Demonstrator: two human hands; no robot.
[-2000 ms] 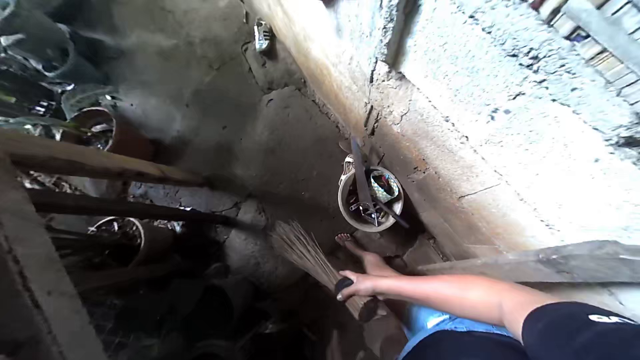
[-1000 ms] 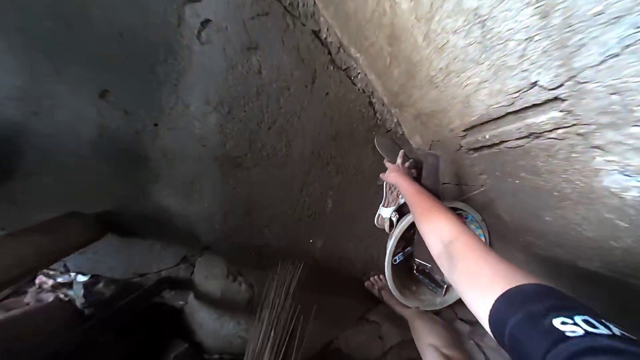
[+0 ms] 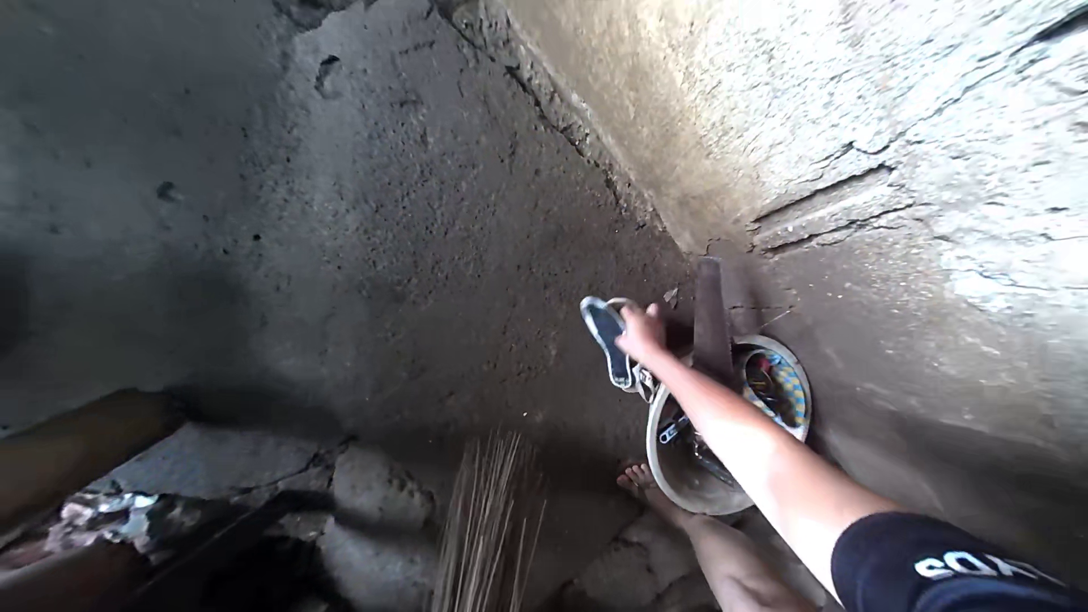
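My right hand reaches in from the lower right and grips a sandal with a dark footbed and pale rim. Part of another light sandal shows just under it, beside a round basin. The basin holds a blue-and-yellow checked item and assorted small things; my forearm hides part of it. A long, flat dark piece, material unclear, leans out over the basin's rim. The bristles of a stick broom rise from the bottom edge; its handle is out of frame. My left hand is not in view.
A cracked, rough wall stands at the right, meeting the worn concrete floor. My bare foot is beside the basin. At lower left are a wooden beam, stones and a pile of debris.
My right hand, on the broom two seconds ago, went to the footwear by the basin. The dark sandal, close to the wall one second ago, has moved left with the hand. The view has moved closer.
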